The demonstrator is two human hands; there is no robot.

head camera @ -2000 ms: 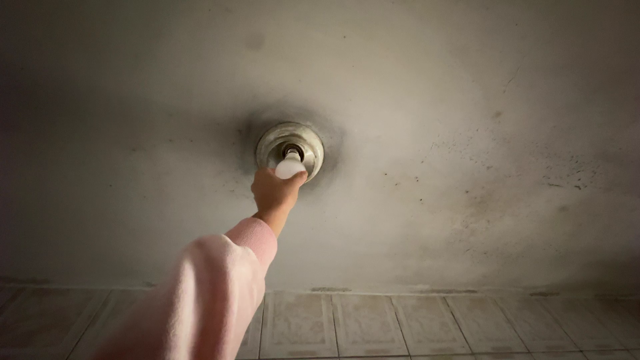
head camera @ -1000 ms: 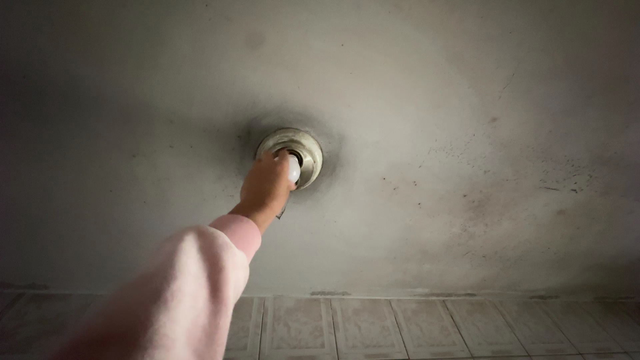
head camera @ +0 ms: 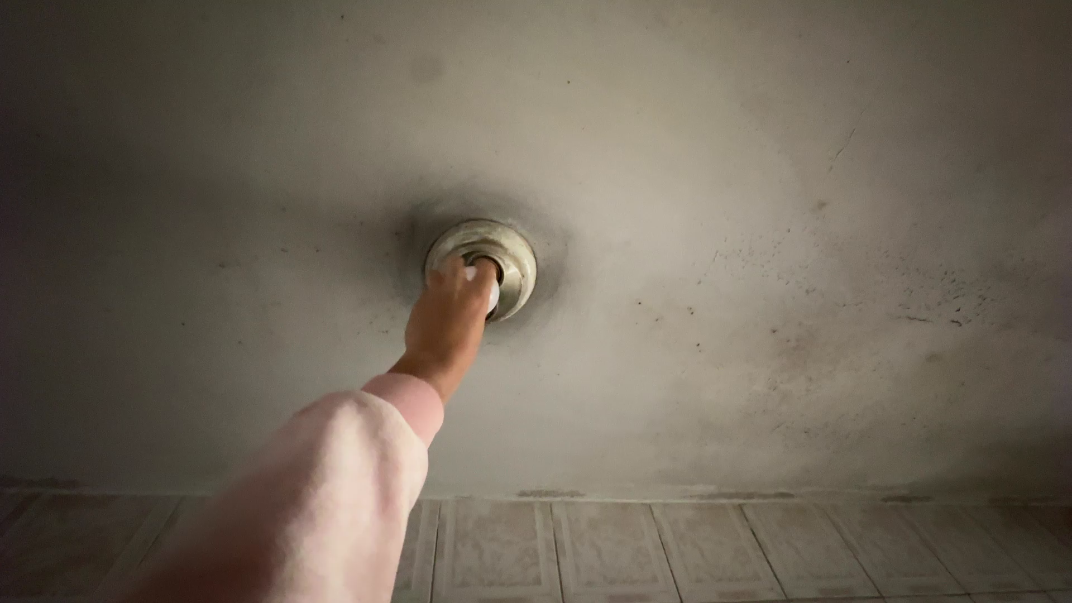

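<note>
My left hand [head camera: 446, 318], at the end of a pink sleeve, reaches up from the lower left to a round lamp holder [head camera: 519, 260] on the ceiling. Its fingers are closed around a white light bulb [head camera: 493, 298], of which only a small part shows at the right edge of the hand. The bulb sits at the dark opening in the middle of the holder; my fingers hide where the two meet. My right hand is out of view.
A stained grey ceiling [head camera: 636, 209] surrounds the holder, with a dark sooty ring about it and specks to the right. Patterned wall tiles [head camera: 498, 548] run along the bottom, below the ceiling's edge.
Two seconds ago more of the bulb showed below the holder. My left hand has since turned and shifted around the bulb, and its fingers now cover most of it.
</note>
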